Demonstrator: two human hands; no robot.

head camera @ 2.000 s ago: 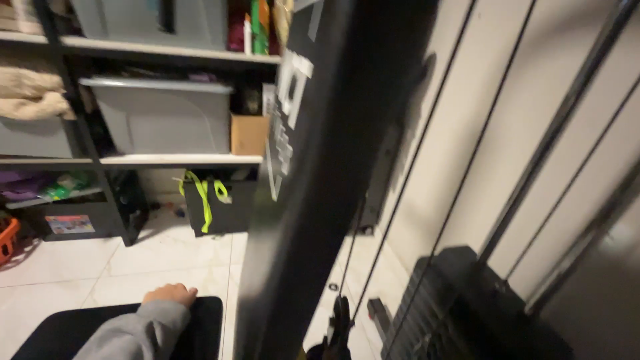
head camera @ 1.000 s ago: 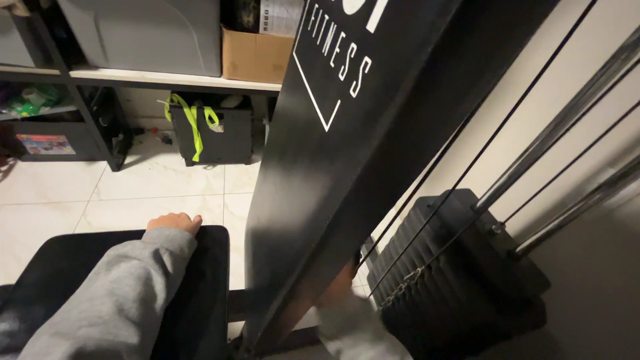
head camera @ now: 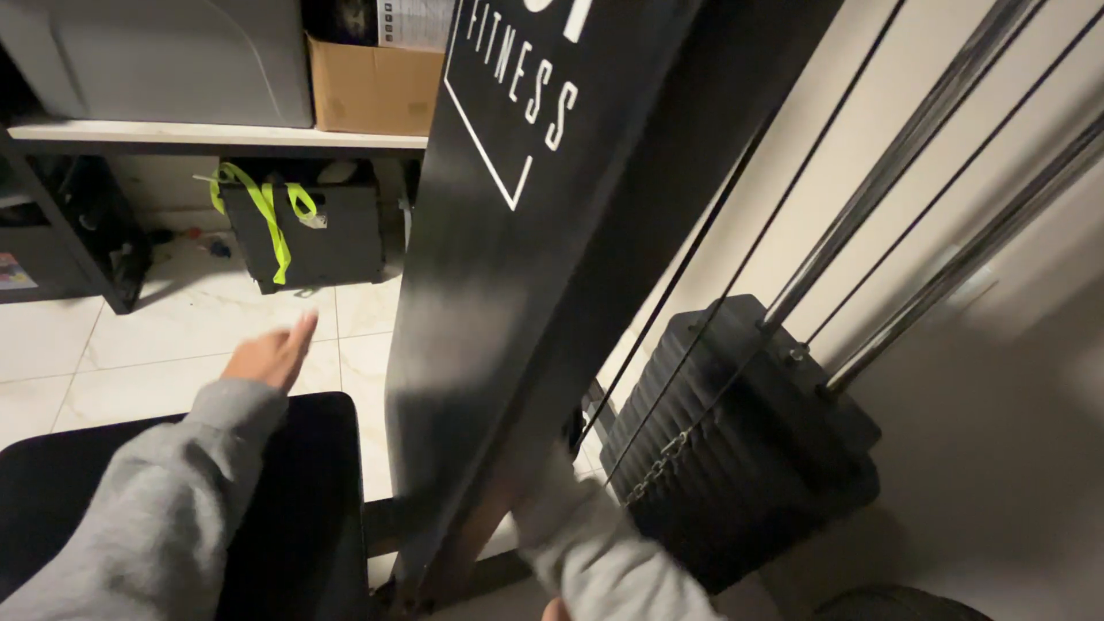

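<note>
My left hand [head camera: 274, 349] is raised above the far edge of a black padded seat [head camera: 302, 483], its thumb or a finger pointing up and nothing seen in it. A broad black upright [head camera: 509, 285] of a gym machine, with white lettering, stands right of it. My right forearm in a grey sleeve [head camera: 604, 543] reaches in behind the upright's lower part; the right hand is hidden or blurred there, and only a bit of skin shows at the bottom edge. Right of the sleeve are a black weight stack [head camera: 742, 448], a metal chain [head camera: 660, 466] and thin cables [head camera: 742, 267].
Chromed guide rods [head camera: 897, 164] rise from the stack beside a pale wall. Behind the seat, a shelf [head camera: 216, 132] holds a grey plastic bin [head camera: 172, 60] and a cardboard box [head camera: 375, 86]. Below is a black box [head camera: 336, 241] with neon yellow straps [head camera: 272, 224] on the tiled floor [head camera: 198, 371].
My left hand has lifted from the seat's far edge, where it rested one second ago. My right sleeve, not visible two seconds ago, has come in beside the upright. The view has shifted.
</note>
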